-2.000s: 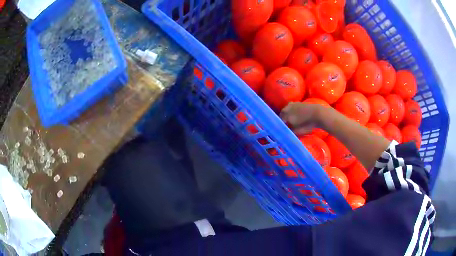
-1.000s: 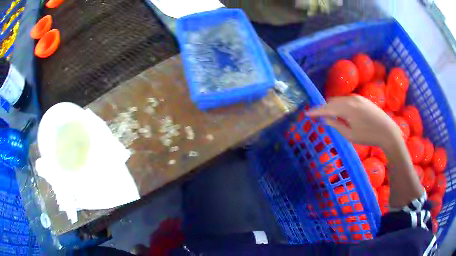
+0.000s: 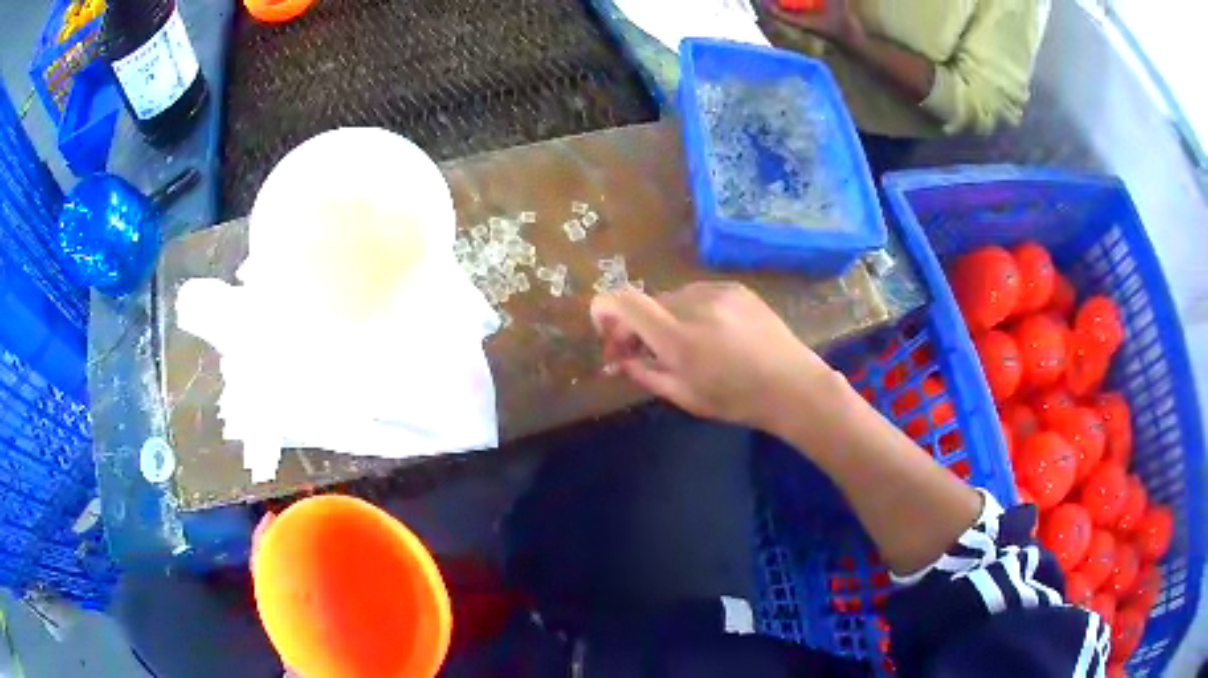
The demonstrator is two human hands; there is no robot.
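Note:
An orange half shell (image 3: 352, 589) is held up at the lower left, its open side facing me. Only a sliver of my left hand (image 3: 261, 530) shows at its left rim; the rest is hidden behind the shell. My right hand (image 3: 702, 347) is low over the brown board, fingers bent together beside small clear inserts (image 3: 497, 258). Whether it pinches one cannot be seen. A white bowl (image 3: 351, 166) with pale yellowish contents stands on the board's left part, with a crumpled white cloth (image 3: 378, 397) under and in front of it.
A blue tray of clear inserts (image 3: 702, 239) is on the board's right end. A blue crate of orange shells (image 3: 980, 384) stands at right. Beyond are a dark conveyor belt (image 3: 424, 66) and a seated person (image 3: 980, 60). At left are a dark bottle (image 3: 156, 80) and a blue ball-shaped object (image 3: 109, 235).
My right hand has moved left from the crate to the board. The orange half shell has come into view at the lower left. The view has swung left.

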